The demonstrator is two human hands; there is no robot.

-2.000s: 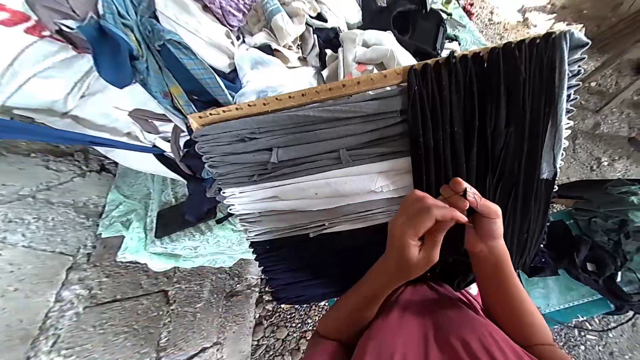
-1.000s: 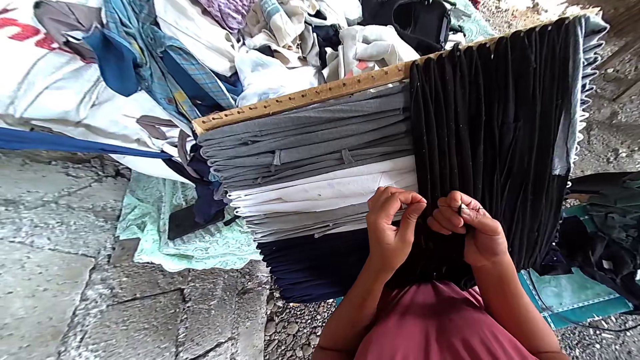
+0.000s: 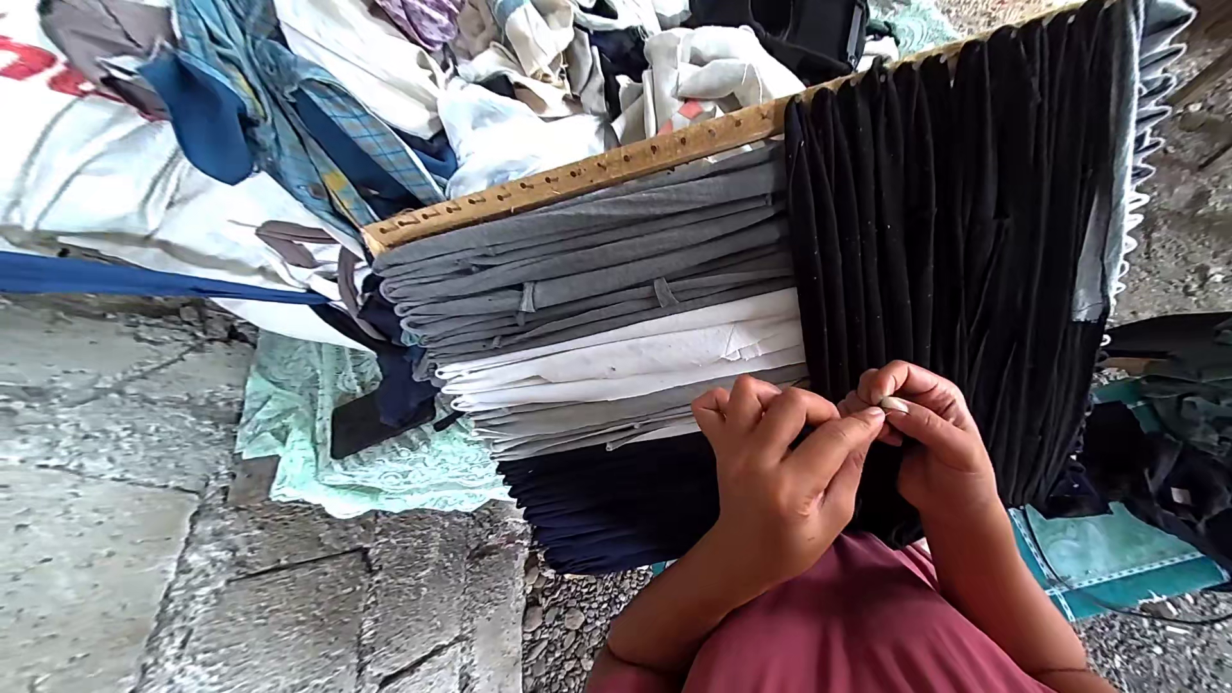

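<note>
A wooden frame (image 3: 577, 179) with a row of nails along its far bar carries stretched fabric strips. Grey strips (image 3: 616, 231), a white strip (image 3: 626, 348) and navy strips (image 3: 606, 500) run sideways on its left part; black strips (image 3: 953, 221) run lengthwise on the right. Over the near part of the black strips, my left hand (image 3: 789, 462) and my right hand (image 3: 929, 433) meet at the fingertips. The right thumb and forefinger are pinched together; whether a small thing is between them cannot be told. The left thumb and forefinger touch there too.
Beyond the frame lies a heap of mixed cloth (image 3: 539, 77), with a large white sack (image 3: 115, 183) at the left. Light green lace cloth (image 3: 385, 472) lies on the stone paving (image 3: 279, 616). Dark cloth (image 3: 1184, 404) and a teal mat (image 3: 1126, 558) are at the right.
My hands were apart one second ago over the near part of the frame; now their fingertips meet. The left hand has moved right, toward the right hand.
</note>
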